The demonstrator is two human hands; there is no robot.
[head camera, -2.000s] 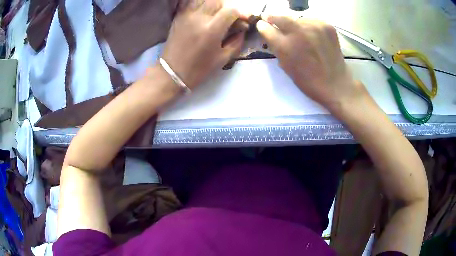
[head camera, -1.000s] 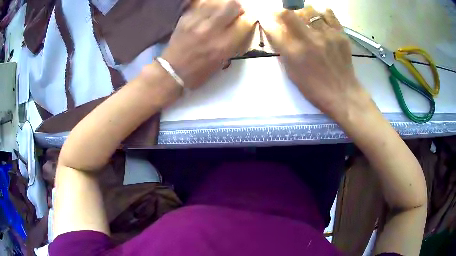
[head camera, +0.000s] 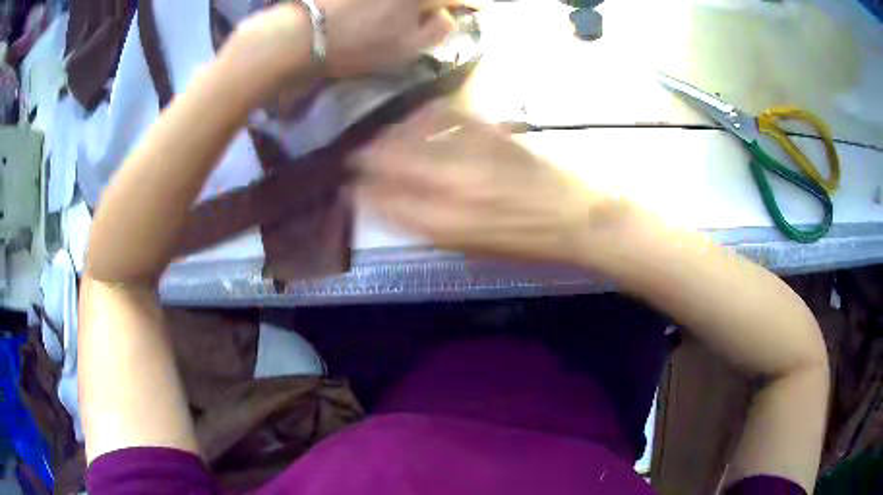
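Note:
Brown and white cloth lies on the left of the white table, with a long brown strip (head camera: 276, 186) running up toward the lamp glow at top centre. My left hand (head camera: 382, 34) is blurred at the top, over the upper end of the cloth; whether its fingers grip it is not clear. My right hand (head camera: 441, 179) is strongly blurred, reaching left across the table, its fingertips at the brown strip's edge. I cannot tell whether it holds the strip.
Shears (head camera: 744, 126) with yellow and green handles lie at the right. The ruler-marked table edge (head camera: 445, 276) runs below the hands. Brown cloth (head camera: 281, 416) hangs below the table at left. Stacked brown pieces (head camera: 705, 416) are below at right. A pale machine (head camera: 19, 193) stands far left.
My right hand has moved from near the needle area down and left to the brown strip. My left hand has shifted up. The cloth on the left has shifted, and the strip now lies slanted.

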